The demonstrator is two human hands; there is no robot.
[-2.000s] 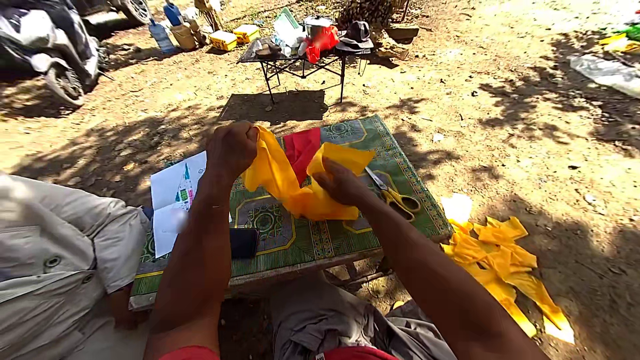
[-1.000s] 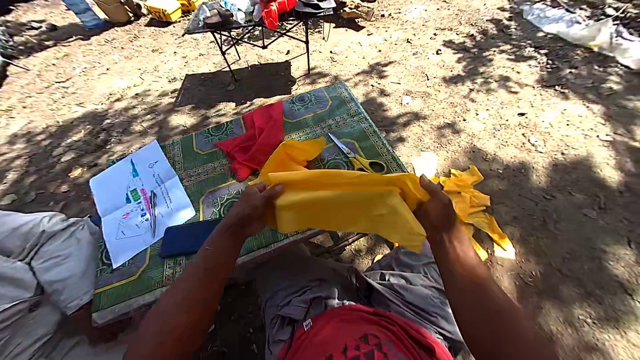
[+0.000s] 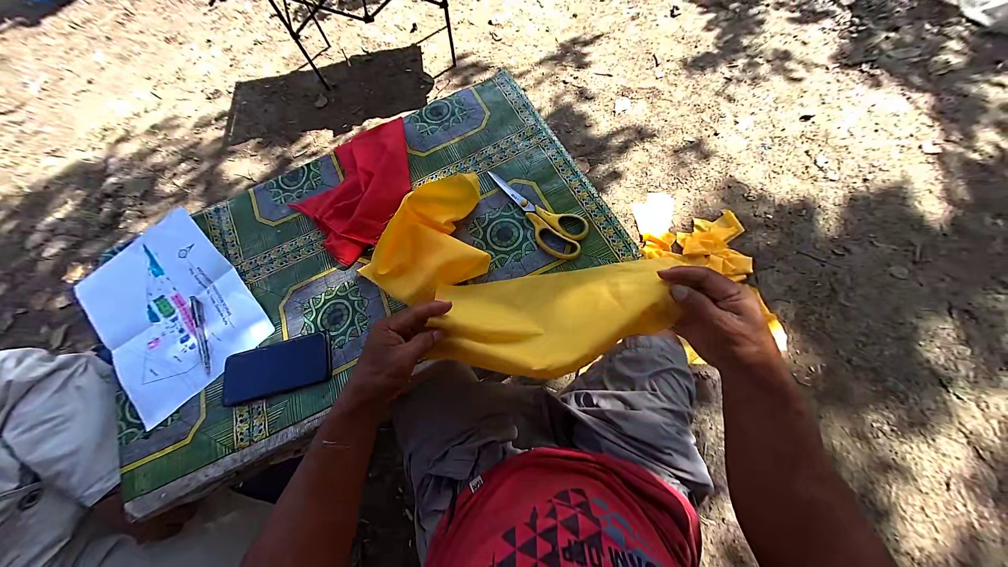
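Observation:
A piece of yellow fabric (image 3: 551,319) is stretched between my two hands above my lap and the table's near edge. My left hand (image 3: 398,346) pinches its left end, and my right hand (image 3: 720,315) pinches its right end. Just beyond, another crumpled yellow cloth (image 3: 429,244) lies on the patterned green tablecloth (image 3: 504,110), overlapping a red cloth (image 3: 366,189). Scissors with yellow handles (image 3: 543,220) rest to the right of it, their blades partly spread. At the left are a folded printed sheet (image 3: 169,315), a pen (image 3: 200,335) on it, and a dark blue phone or case (image 3: 277,368).
A heap of yellow fabric strips (image 3: 709,248) lies beyond the table's right edge. Someone in light grey clothing (image 3: 55,441) sits close at the left. Black metal table legs (image 3: 303,43) stand on the dirt ground past the far edge.
The yellow fabric, bunched between my hands two seconds ago, is now spread out flat. My hands have moved toward my body and farther apart. The view has tilted down.

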